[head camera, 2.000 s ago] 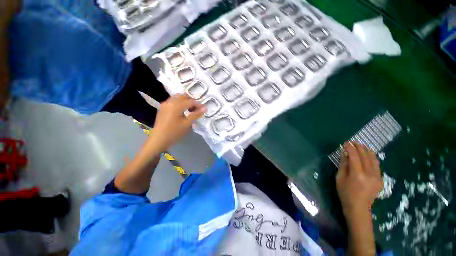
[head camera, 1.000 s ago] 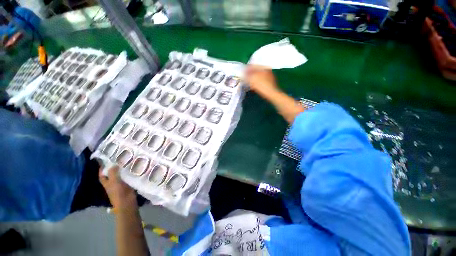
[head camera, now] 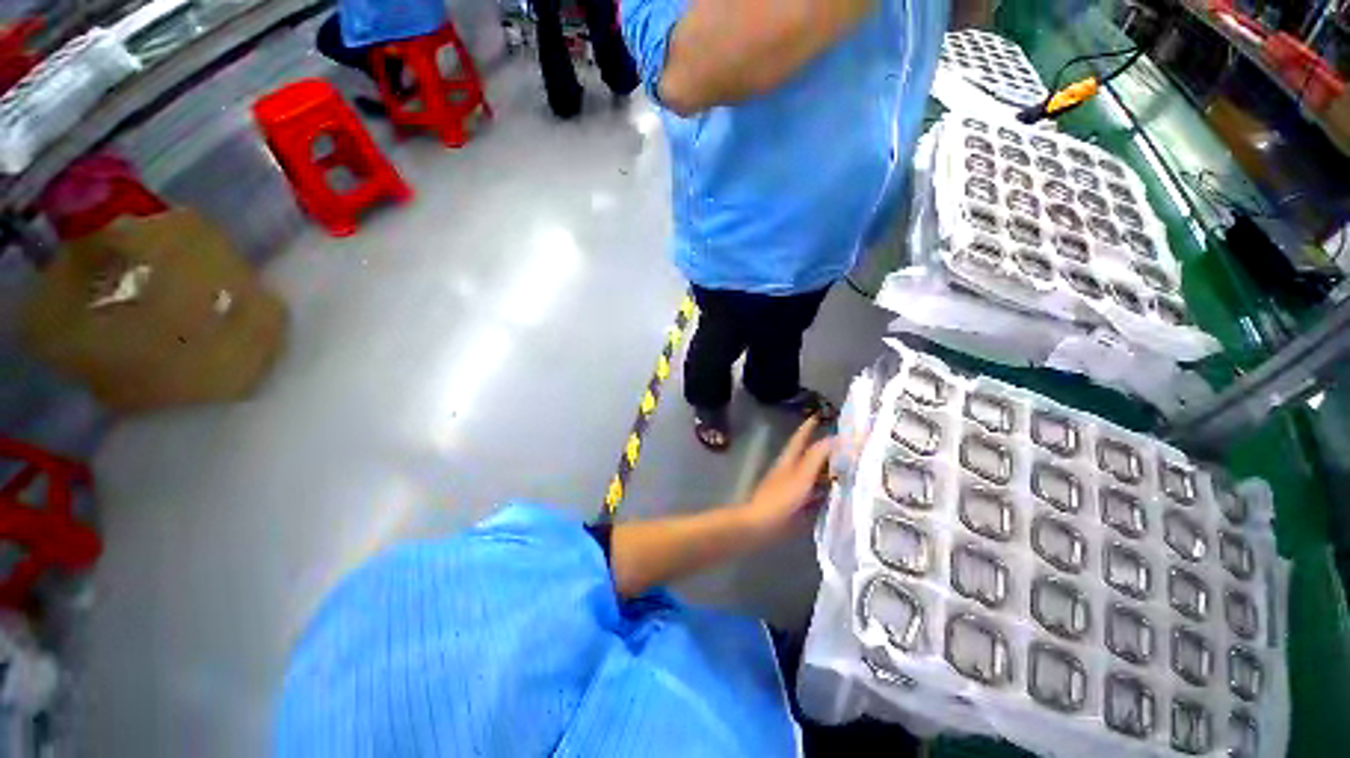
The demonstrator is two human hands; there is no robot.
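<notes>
A white blister tray (head camera: pixel 1022 504) with rows of rounded-square silvery watch cases lies at the lower right, with thin crinkled film along its edges. My left hand (head camera: pixel 800 477) is at the tray's left edge, its fingers at the film and rim. Whether the fingers grip the rim or only touch it cannot be told. My right hand is not in view.
A second filled tray (head camera: pixel 1059 208) lies beyond on the green bench (head camera: pixel 1310 489), with a third (head camera: pixel 989 67) behind. A person in a blue smock (head camera: pixel 785 163) stands close ahead. A metal post (head camera: pixel 1273 378) slants over the bench. Red stools (head camera: pixel 326 156) stand farther off.
The view has swung left to the floor and the standing person. The tray now shows at the lower right. My right hand, earlier at the tray's far corner, has left the picture.
</notes>
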